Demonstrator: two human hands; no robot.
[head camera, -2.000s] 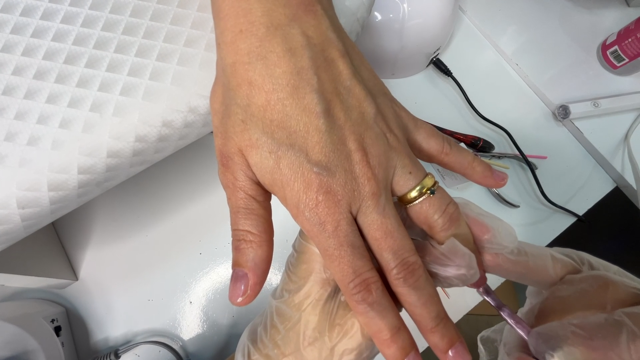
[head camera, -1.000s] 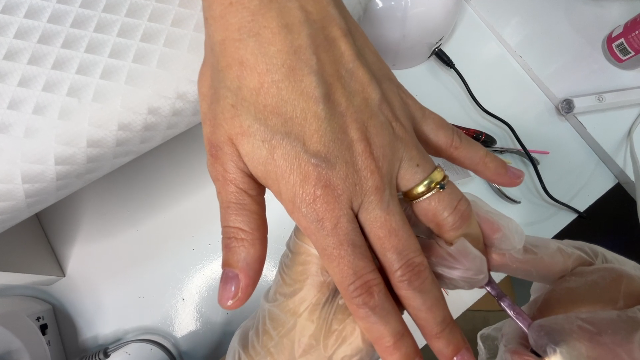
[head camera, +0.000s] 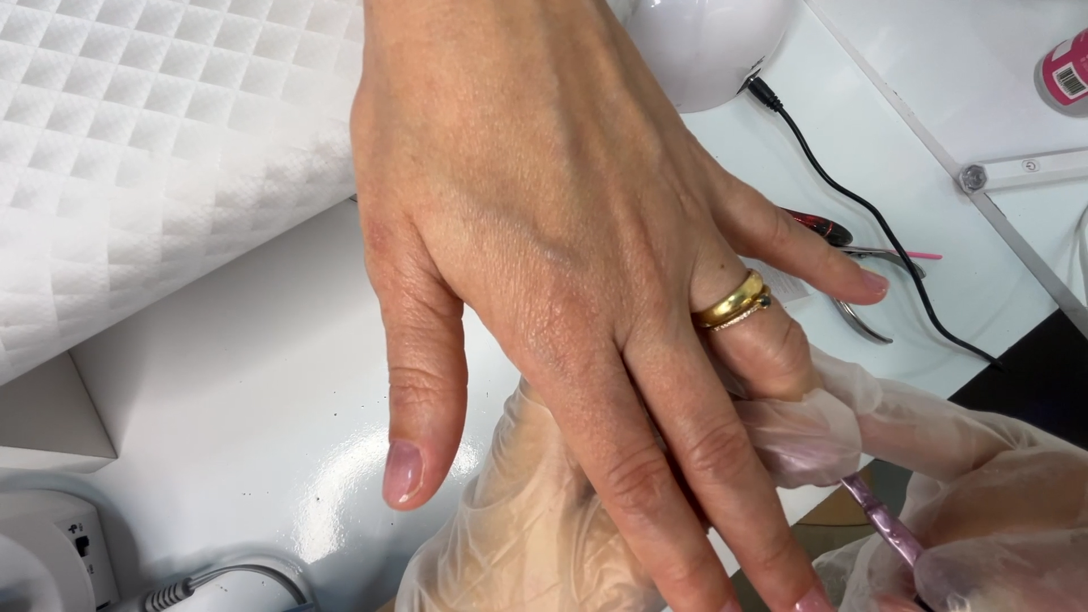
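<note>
My left hand (head camera: 531, 518), in a translucent glove, lies beneath another person's bare hand (head camera: 544, 229), which reaches in from the top, palm down with fingers spread. Gloved fingertips (head camera: 803, 435) press at that person's bent ring finger (head camera: 761, 353), which wears gold rings (head camera: 733, 303); its nail is hidden. At lower right my gloved right hand (head camera: 986, 518) grips a thin, shiny purple handle (head camera: 884, 520), whose tip is out of sight behind the gloved fingertips. The bare thumb has a glossy pale pink nail (head camera: 403, 473).
A quilted white cushion (head camera: 153, 153) lies upper left. A white rounded device (head camera: 710, 51) with a black cable (head camera: 858, 200) stands at the top. Metal nippers (head camera: 860, 321) lie beyond the little finger. A pink-labelled bottle (head camera: 1064, 76) is upper right, another white device (head camera: 55, 552) lower left.
</note>
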